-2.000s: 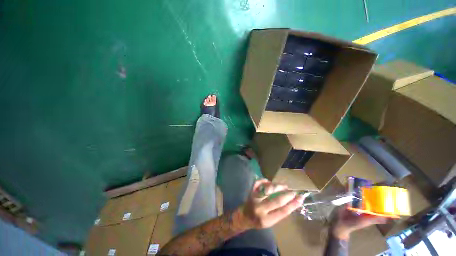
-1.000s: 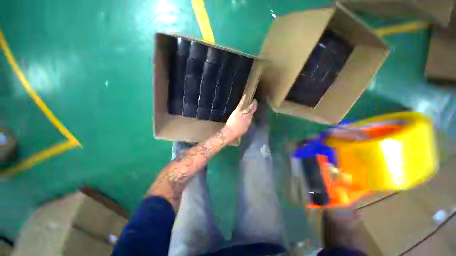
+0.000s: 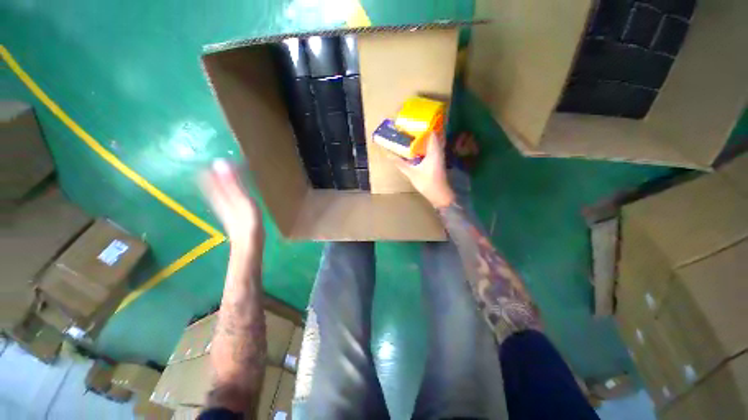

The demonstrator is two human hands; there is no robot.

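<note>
An open carton (image 3: 353,217) stands on the floor in front of me, with dark packed products (image 3: 328,115) in tight rows inside. Its right flap (image 3: 406,70) is folded inward over part of the products; the other flaps look raised. My right hand (image 3: 431,176) holds the tape gun (image 3: 410,131), with its yellow-orange tape roll, over this flap. My left hand (image 3: 232,201) is blurred, in the air left of the carton, with nothing seen in it.
A second open carton (image 3: 513,74) with dark products stands at the upper right. Stacked closed cartons (image 3: 697,303) are at the right. More cartons (image 3: 90,262) are at the left and lower left. My legs (image 3: 344,328) are just below the open carton. Yellow lines mark the green floor.
My left hand has let go of the carton's right flap and moved left. The flap now lies inward. The tape gun has moved from the right to over the flap.
</note>
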